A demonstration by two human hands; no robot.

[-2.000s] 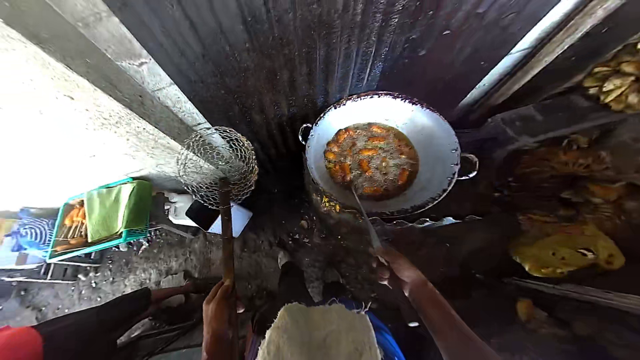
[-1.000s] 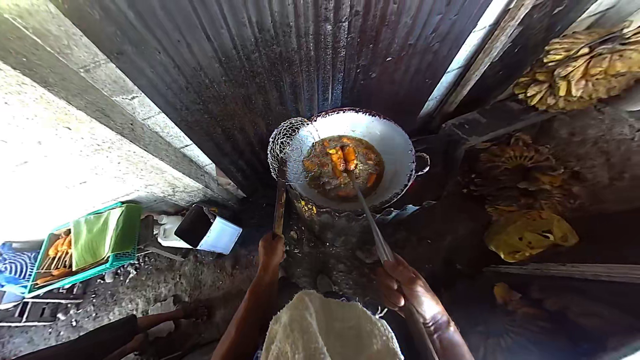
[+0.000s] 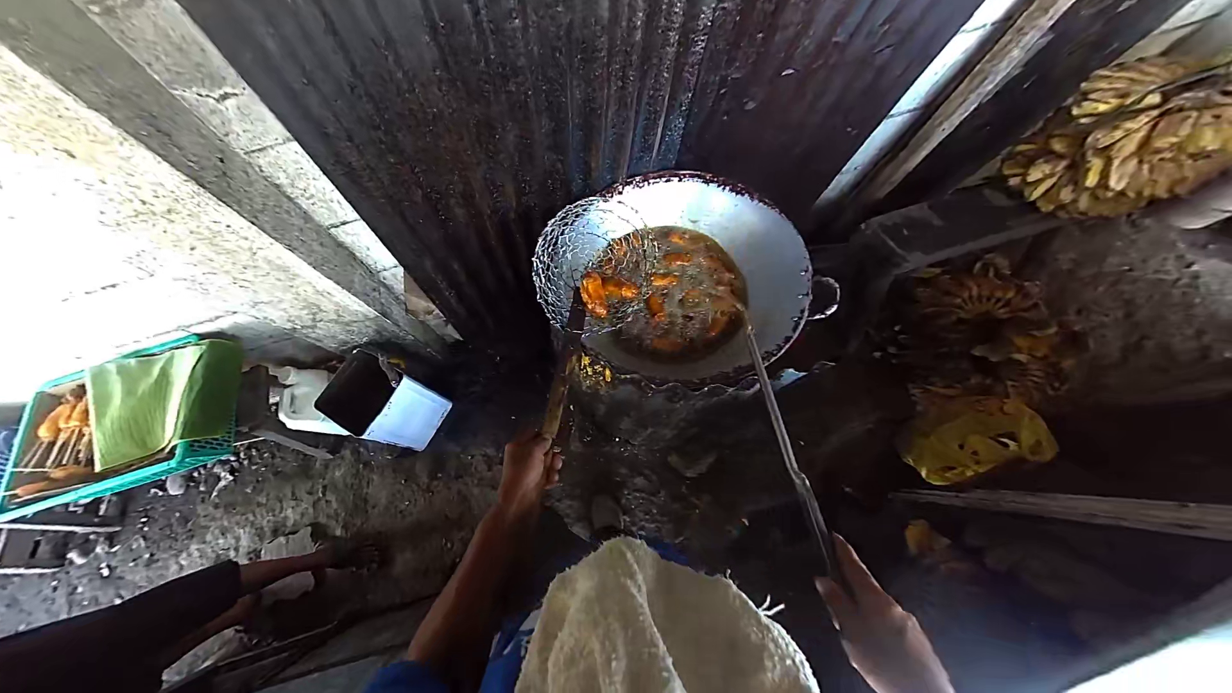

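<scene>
My left hand [image 3: 527,470] grips the wooden handle of a wire-mesh skimmer [image 3: 561,252], whose round basket hangs over the left part of a wide metal wok [image 3: 770,207]. Several fried orange-brown pieces [image 3: 599,294] lie in the mesh. More pieces [image 3: 677,259] sit in the bubbling oil [image 3: 693,318]. In my right hand [image 3: 871,621] is the long metal handle of a utensil [image 3: 784,443]; its far end reaches into the oil at the right, where its shape is hidden.
Dark corrugated metal sheeting [image 3: 577,87] stands behind the wok. At left are a teal plastic crate [image 3: 183,469] with skewered food and green leaves [image 3: 144,399], and a white square container [image 3: 412,416]. Another person's arm [image 3: 279,570] shows lower left. Banana bunches [image 3: 1126,144] and a yellow plastic bag [image 3: 977,443] lie right.
The skimmer has moved from left of the wok to over it, and now holds fried pieces. One second ago, pieces were raised on the right-hand utensil; its end is now in the oil farther right.
</scene>
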